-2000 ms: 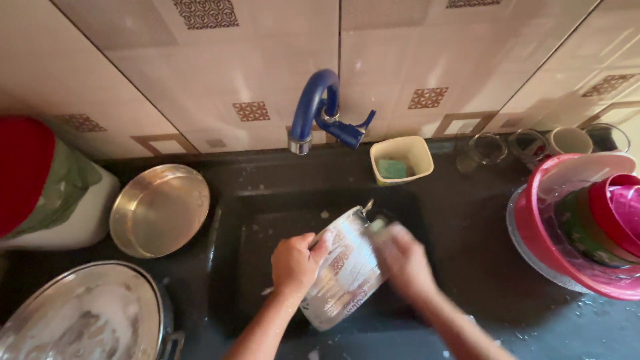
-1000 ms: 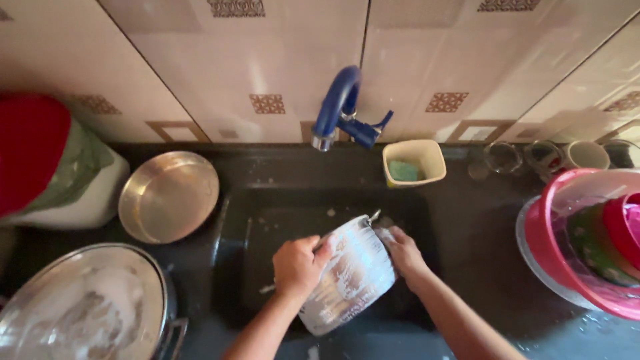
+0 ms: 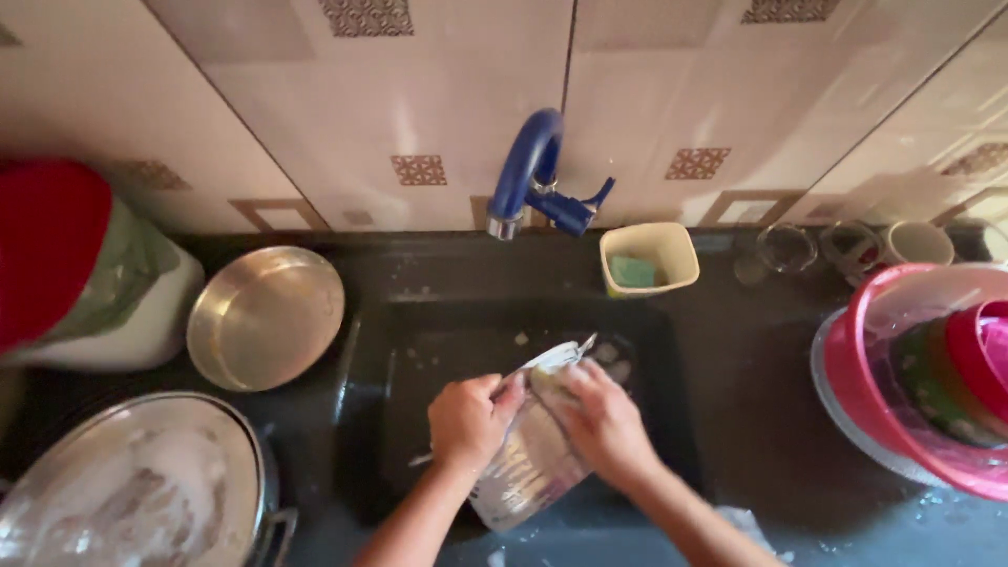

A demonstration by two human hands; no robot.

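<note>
Over the dark sink (image 3: 417, 339), my left hand (image 3: 472, 421) grips the rim of a soapy, light-coloured container (image 3: 524, 480), which is tilted with its rim toward the faucet. My right hand (image 3: 594, 409) presses a blurred, yellowish-green scrubber (image 3: 551, 383) against the container near that rim. A thin metal piece, perhaps a handle, sticks up by the rim. The blue faucet (image 3: 528, 169) stands behind the sink, and no water is seen running from it.
Behind the sink, a cream tub (image 3: 683, 260) holds a green sponge (image 3: 632, 272). At left are a round metal pan (image 3: 268, 319), a foamy metal pot (image 3: 134, 480) and a red-topped bin (image 3: 134, 331). Glasses (image 3: 787, 248) and a pink basin (image 3: 862, 370) holding vessels stand at right.
My right hand has moved from the container's right side onto its upper side near the rim, closer to my left hand. My left hand keeps its hold.
</note>
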